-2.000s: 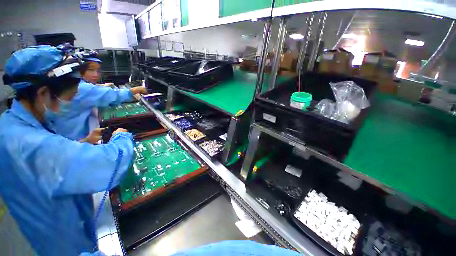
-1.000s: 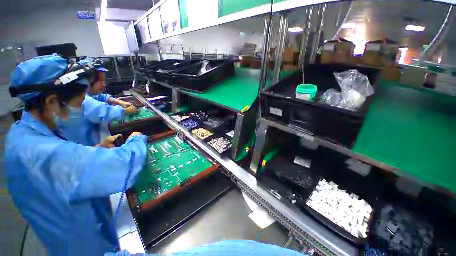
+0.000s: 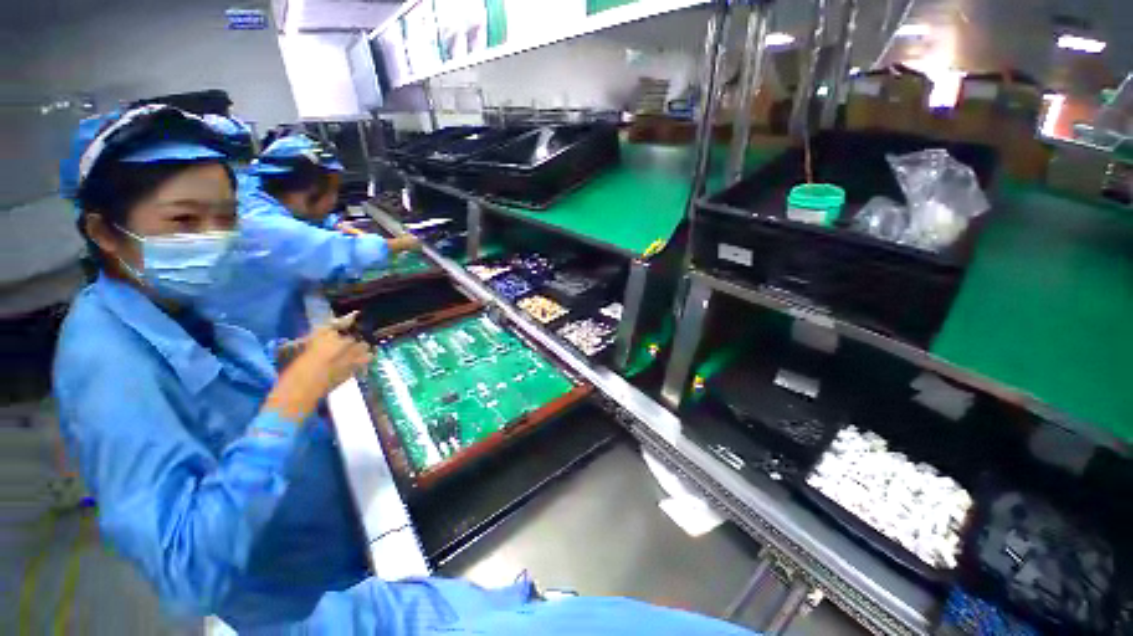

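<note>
Neither of my hands is in view; only a blue sleeve shows at the bottom edge. A green circuit board [image 3: 478,385] with white markings and small parts lies in a reddish-brown carrier [image 3: 503,435] on the line, left of centre. In front of me is bare steel plate [image 3: 609,516] beside the chain conveyor rail [image 3: 671,454]. White connectors [image 3: 892,495] are heaped in a black bin at the right. Grey parts [image 3: 1041,559] lie right of them, and blue parts [image 3: 982,615] show at the bottom edge.
A worker in a blue smock [image 3: 162,410] stands at the left beside the board, with another worker [image 3: 292,224] behind. A black tote [image 3: 832,273] holding a green tub [image 3: 815,203] and clear plastic bags [image 3: 932,205] sits on the upper shelf. Smaller bins [image 3: 586,333] stand beyond the rail.
The scene has shifted right and the blue parts have come into view. The nearer worker has turned from the board towards me, with hands raised. More blue sleeve shows at the bottom.
</note>
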